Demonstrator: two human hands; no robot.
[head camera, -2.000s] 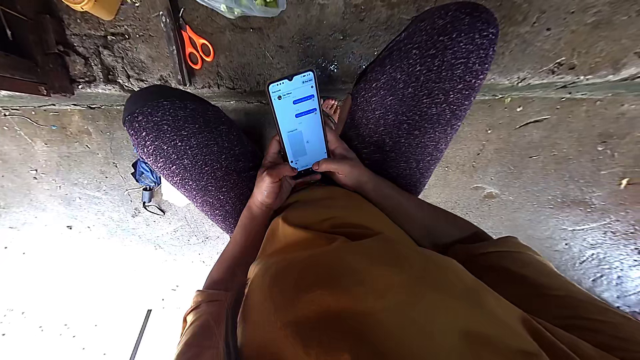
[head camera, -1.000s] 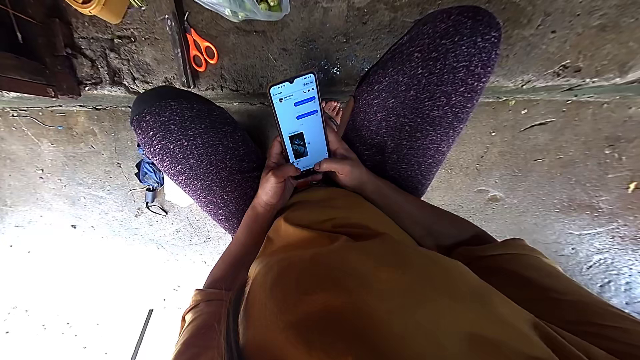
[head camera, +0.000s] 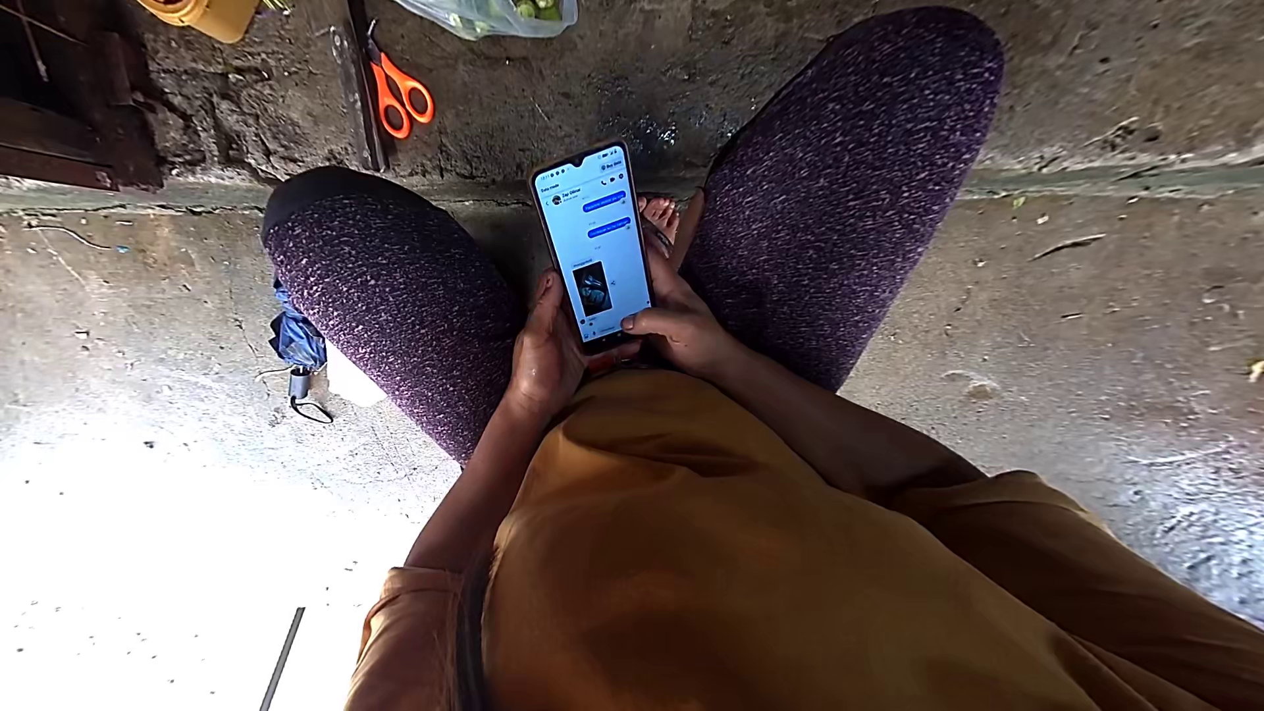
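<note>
A smartphone with a lit screen showing a chat with message bubbles and a dark picture stands between my bent knees, close to my lap. My left hand grips its lower left side, with the thumb along the edge. On the lower right side is my right hand, its thumb over the bottom of the screen. The fingers behind the phone are mostly hidden.
Orange-handled scissors lie beside a dark flat bar on the concrete. Farther up are a plastic bag of green produce and a yellow container. A folded blue umbrella lies by my left leg.
The picture in the chat on the phone screen, pale two seconds ago, now shows dark. Both hands have kept their hold on the phone.
</note>
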